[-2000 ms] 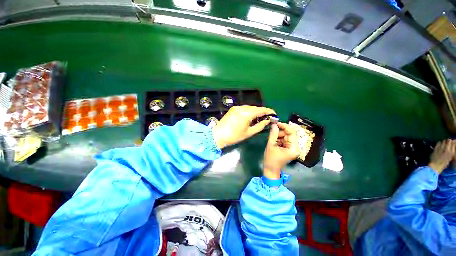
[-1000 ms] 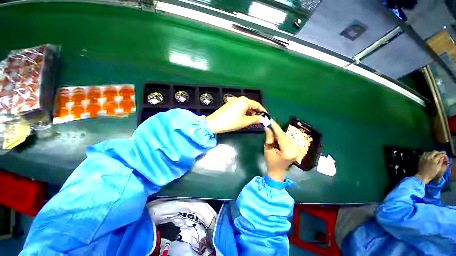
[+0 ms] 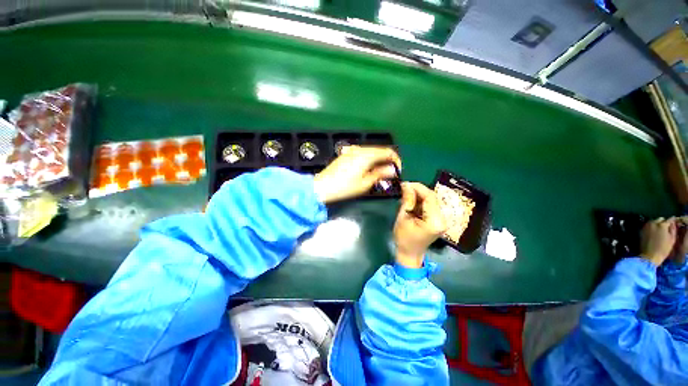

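A black pocketed tray (image 3: 290,143) lies before me, with shiny round parts (image 3: 272,148) in its upper row. My left hand (image 3: 356,175) is over the tray's right end, fingers bent; it covers part of the lower row. A small shiny round part (image 3: 385,184) shows just below its fingertips; whether they grip it or it lies in the pocket is unclear. My right hand (image 3: 417,219) is just right of it, thumb and fingers together; anything between them is too small to tell. A black box (image 3: 477,226) of small cream pieces (image 3: 455,211) lies right of my right hand.
An orange disc sheet (image 3: 148,163) lies left of the tray. A bagged bundle (image 3: 51,139) and a yellowish scrap (image 3: 36,216) are far left. White scrap (image 3: 501,244) is beside the box. Another person's hands (image 3: 661,240) are at a dark tray (image 3: 620,232) far right.
My hands were together around a small dark-rimmed part. They are now slightly apart, with my left fingers over the tray's right end. The camera view has shifted slightly.
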